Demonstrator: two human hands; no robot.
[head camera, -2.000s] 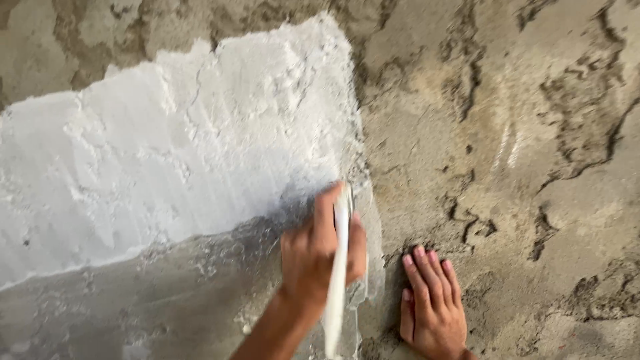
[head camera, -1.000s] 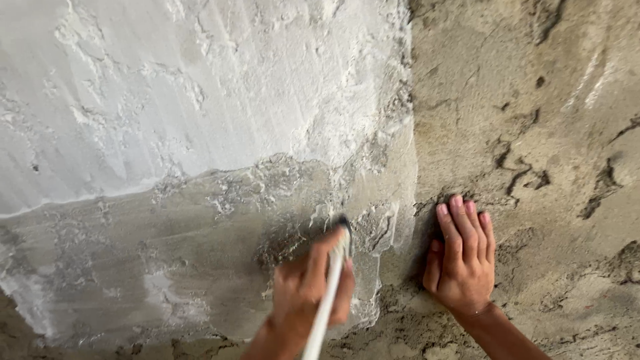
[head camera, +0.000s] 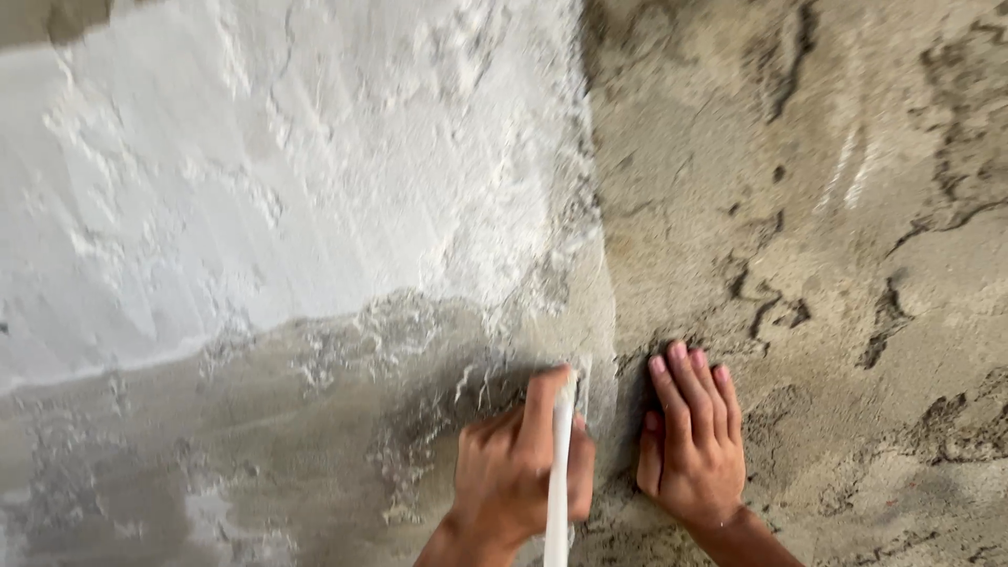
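Observation:
My left hand (head camera: 524, 465) grips a slim white-handled tool (head camera: 558, 472) at the lower middle. The handle points down out of view, and its upper end, by my index fingertip, is close against the wall; the working end is mostly hidden. Just right of it, my right hand (head camera: 701, 441) lies palm down on rough tan plaster (head camera: 819, 299), holding nothing, with its fingers extended. Above and to the left spreads a whitish coated patch (head camera: 315, 173). Below that patch is a darker grey-brown smoothed band (head camera: 299, 417), whose right part borders my left hand.
The wall surface fills the view. Cracks and pits (head camera: 760, 307) mark the bare plaster on the right, with pale scratches (head camera: 854, 169) higher up. A ragged pale edge (head camera: 606, 299) runs down between the coated area and the bare plaster.
My left hand has moved down the wall with the white-handled tool, from the white patch's lower right corner to the darker band. My right hand stays on the bare plaster. The view has shifted.

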